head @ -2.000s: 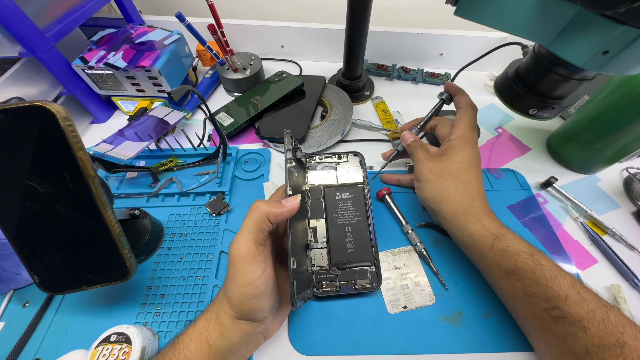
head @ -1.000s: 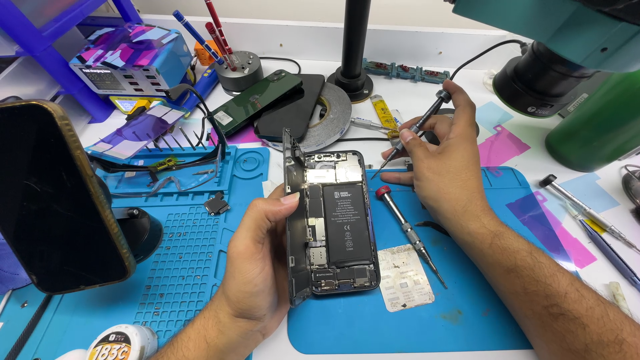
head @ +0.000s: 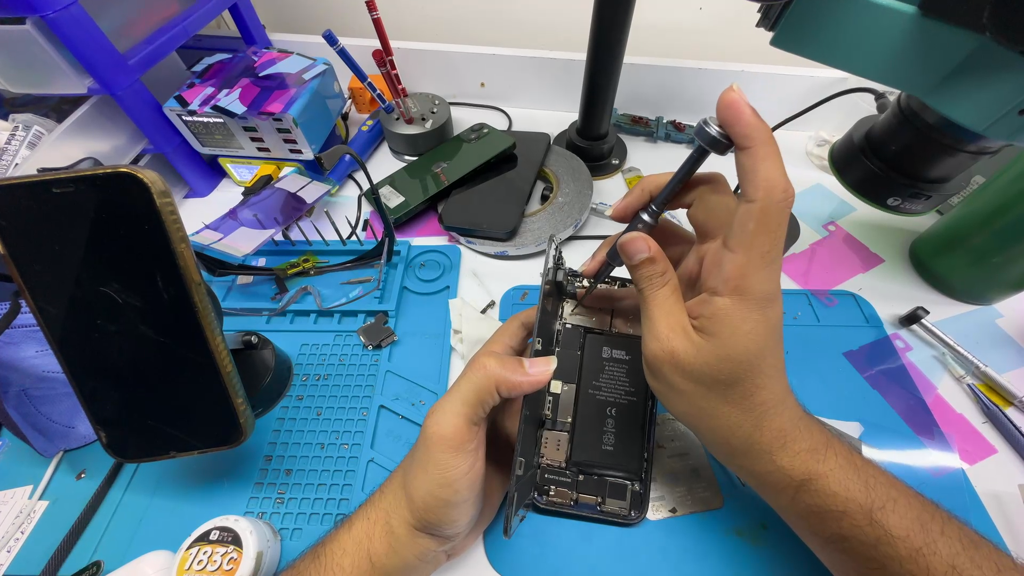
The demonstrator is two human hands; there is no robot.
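An opened smartphone [head: 612, 416] with its battery and internal parts showing is tilted up in my left hand [head: 480, 408]. Its display assembly [head: 532, 400] stands swung out at the phone's left edge, with my left thumb on it. My right hand [head: 704, 296] grips a dark precision screwdriver [head: 656, 200], index finger on its end cap. The screwdriver's tip points down at the upper left of the phone's inside; whether it touches a screw I cannot tell. Behind the phone and my right hand, a metal plate [head: 684, 472] lies partly hidden on the blue mat [head: 768, 520].
A phone on a stand [head: 120, 312] rises at the left, over a blue parts mat [head: 320, 400]. A solder paste jar [head: 228, 548] sits at the front. Two phones [head: 448, 172] rest by a tape roll [head: 568, 200]. A microscope head [head: 896, 152] hangs at the upper right.
My right hand has moved left to the phone's upper part, bringing the dark screwdriver over it. The red-capped screwdriver seen earlier beside the phone is no longer visible. My left hand still holds the phone.
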